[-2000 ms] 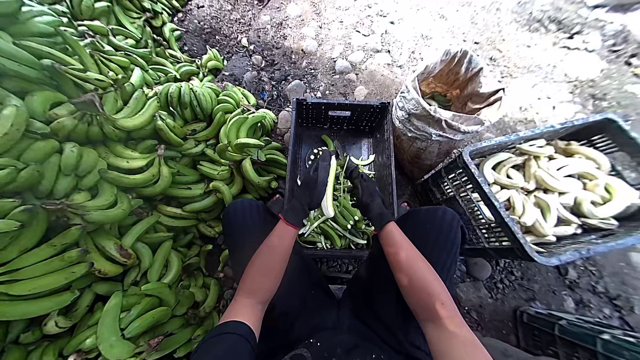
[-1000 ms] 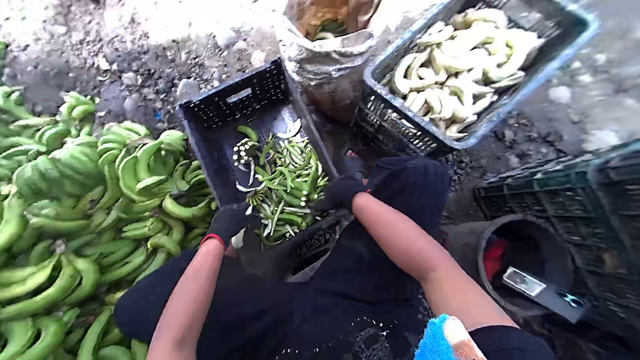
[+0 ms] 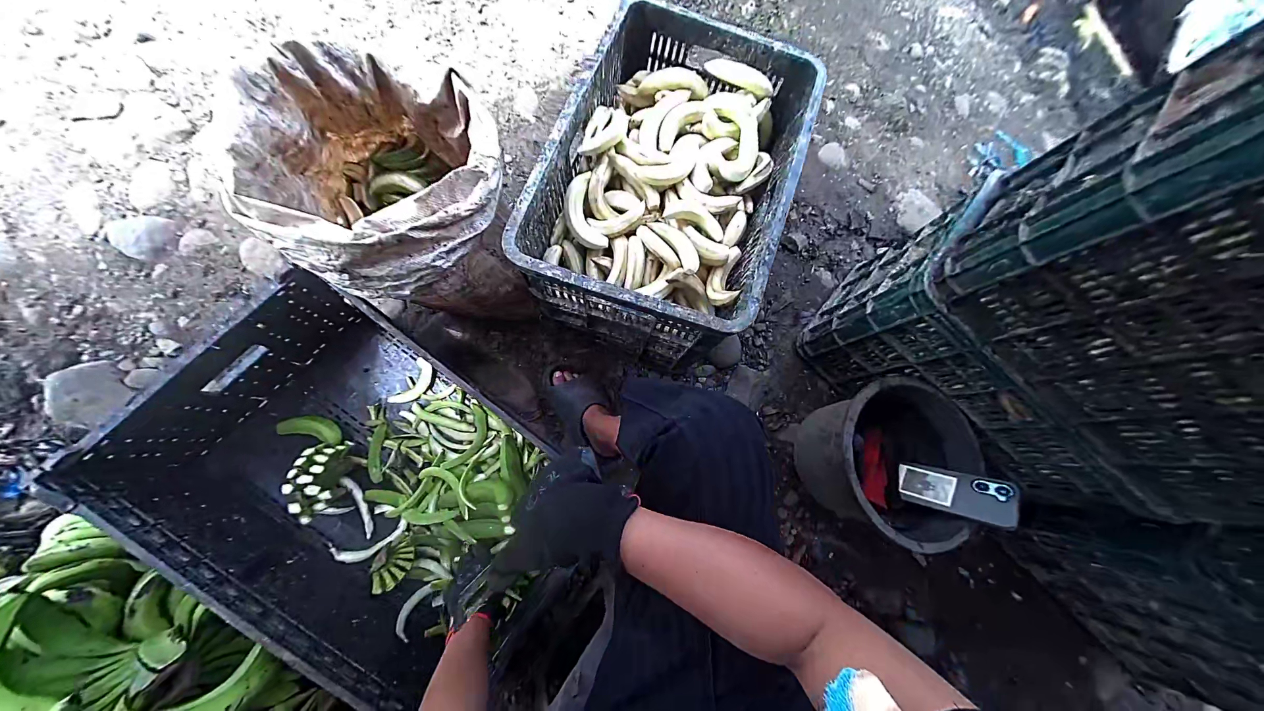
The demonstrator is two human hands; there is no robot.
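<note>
My right hand (image 3: 568, 518), in a dark glove, is over the near end of a black plastic crate (image 3: 227, 484), low in the middle of the view. Just beside it my left hand (image 3: 469, 592), gloved too, is partly covered by the right; whether either holds anything is hidden. Green banana peels (image 3: 444, 454) lie heaped in the crate by both hands. To their left rests a cut banana stem piece (image 3: 314, 479) with pale cut ends. Peeled bananas (image 3: 681, 178) fill much of a second plastic crate (image 3: 657, 316) at the top.
An open sack (image 3: 425, 237) with peels inside stands between the crates. Unpeeled green bananas (image 3: 99, 632) are piled at lower left. A dark bucket (image 3: 839, 459) with a phone (image 3: 963, 497) across its rim stands beside stacked green crates (image 3: 1106, 296) on the right.
The view has swung far to the right. My hands, apart one second ago at the near part of the crate, are now close together. The pale peeled piece seen in my left hand earlier is out of sight.
</note>
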